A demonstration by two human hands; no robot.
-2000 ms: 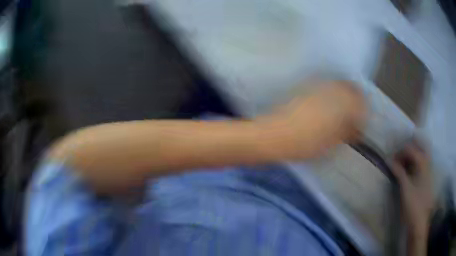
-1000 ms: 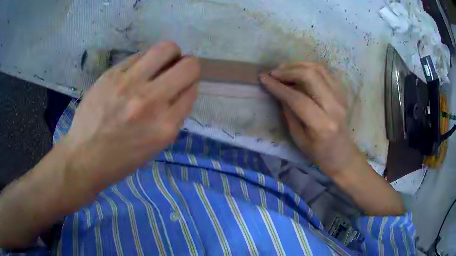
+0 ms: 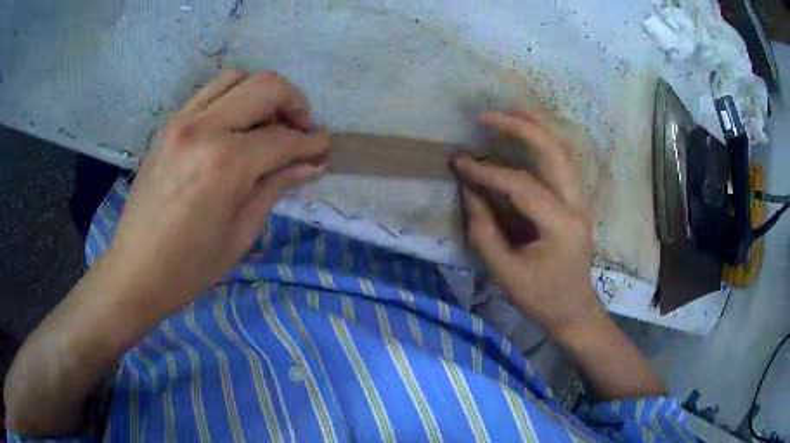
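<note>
A narrow brown folded strip (image 3: 390, 156) lies level between my two hands over the white padded table. My left hand (image 3: 229, 151) pinches its left end between thumb and fingers. My right hand (image 3: 537, 212) pinches its right end between thumb and index finger, with the other fingers raised and slightly blurred. The strip's two ends are hidden under my fingertips. I cannot tell whether the template is inside or under the strip.
A steam iron (image 3: 706, 186) stands at the right on a dark brown pad (image 3: 689, 281), with a yellow-orange object (image 3: 755, 234) behind it. White scraps (image 3: 702, 43) lie at the upper right. The padded table (image 3: 372, 52) has brown stains and thread ends.
The strip now sits slightly lower in view, and the pale band below it no longer shows. The dark template end seen left of my left hand is no longer visible. Both hands still hold the strip's ends.
</note>
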